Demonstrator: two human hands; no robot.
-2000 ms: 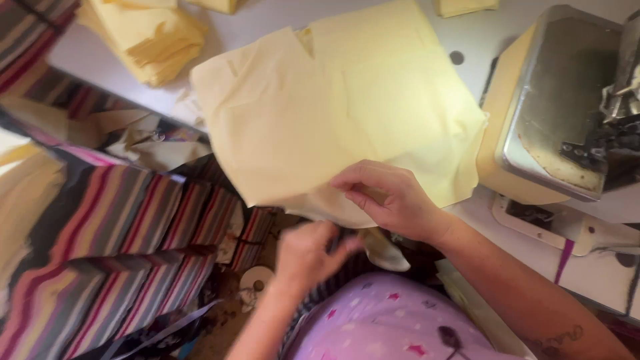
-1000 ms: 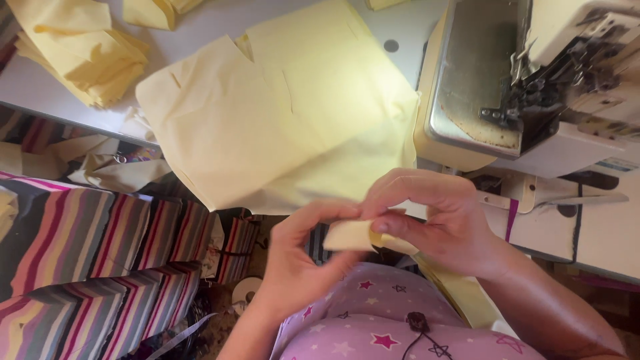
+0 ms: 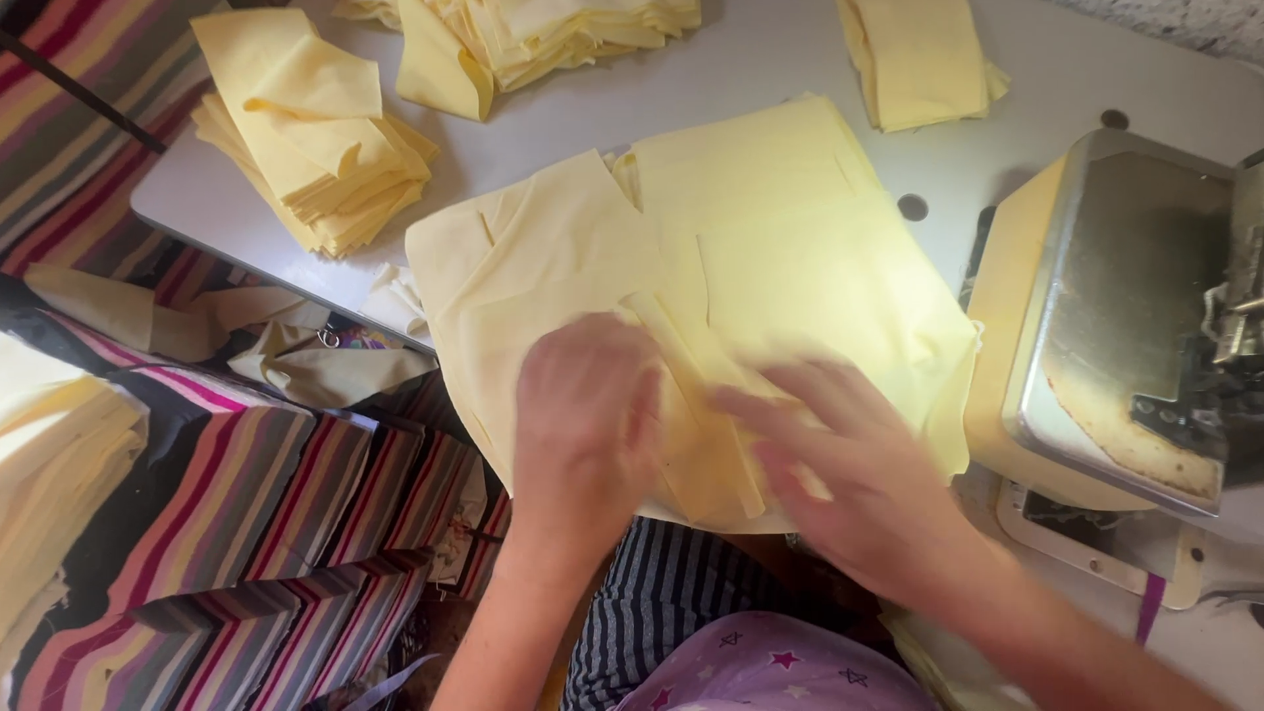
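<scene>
A large yellow fabric piece (image 3: 790, 257) with slits and a notch in its upper edge lies on the white table, its lower edge reaching over the table's front. On top of it is a narrow folded yellow fabric strip (image 3: 696, 425), running between my hands. My left hand (image 3: 588, 405) is at the strip's left side, fingers curled and blurred; whether it grips the fabric is unclear. Over the strip's right side is my right hand (image 3: 839, 454), its fingers spread and blurred by motion, with no clear grip on anything.
Stacks of yellow cloth pieces (image 3: 326, 168) lie at the back left, with another folded stack (image 3: 918, 59) at the back right. A sewing machine with a metal cover (image 3: 1116, 296) stands at the right. Striped fabric (image 3: 227, 494) hangs in folds at the lower left, beside the table edge.
My hands held a small yellow piece near my lap a second ago; now they are over the large fabric, where a folded strip lies. The view has shifted.
</scene>
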